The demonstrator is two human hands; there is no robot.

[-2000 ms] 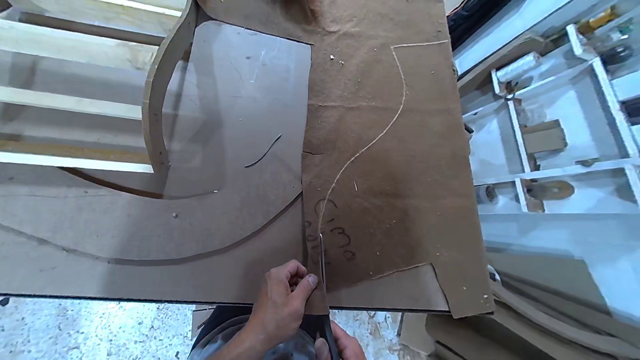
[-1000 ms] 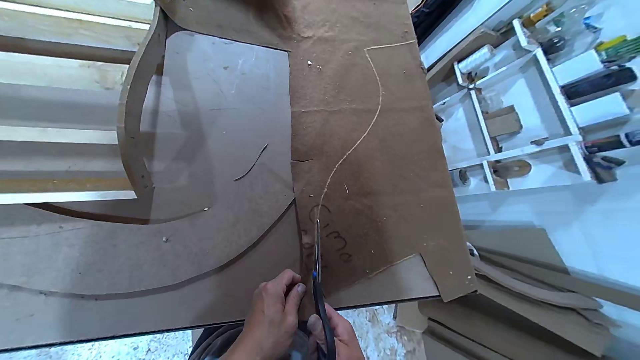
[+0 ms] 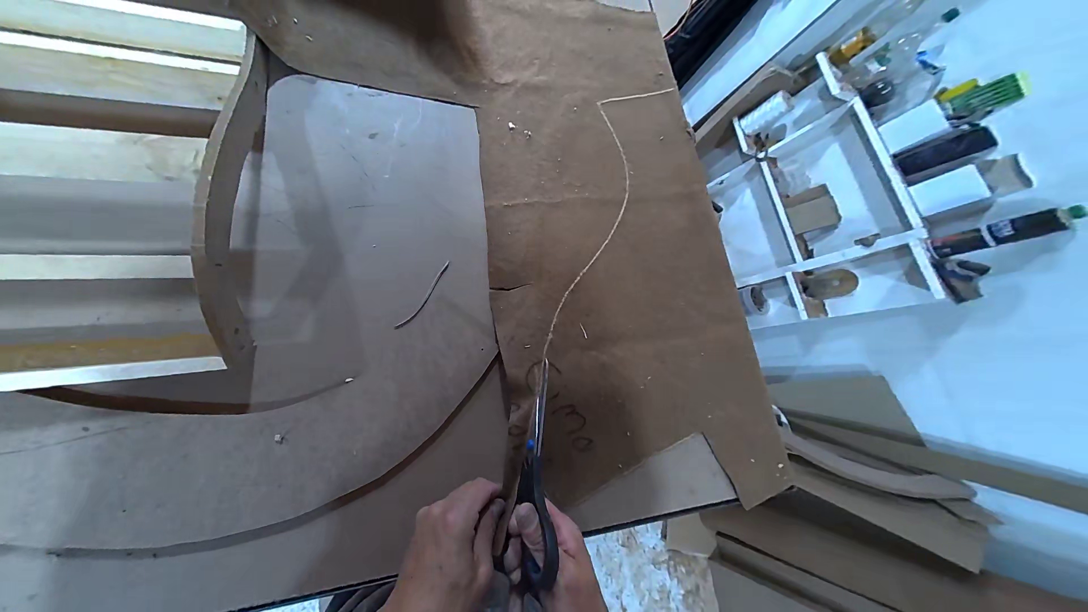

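Note:
A large brown sheet, apparently leather or heavy paper (image 3: 680, 340), lies over the table, with a pale curved line drawn down it and dark handwriting near its lower part. My right hand (image 3: 561, 552) grips the black handles of a pair of scissors (image 3: 535, 476) at the table's near edge. The blades point away from me, their tips at the lower end of the pale line. Just left of the scissors, my left hand (image 3: 450, 544) pinches the near edge of the brown sheet. The fingers of both hands partly hide the handles.
A slatted wooden frame (image 3: 212, 204) with a curved side rests on a flat board (image 3: 382, 212) at left. A white divided shelf (image 3: 858, 255) with bottles and small items is at right. Cut boards (image 3: 850, 527) are stacked below it. A thin dark strip (image 3: 425, 297) lies on the board.
The scissors, mostly hidden behind my hands two seconds ago, now show more of their handles. Both hands remain at the sheet's near edge. The view has shifted slightly.

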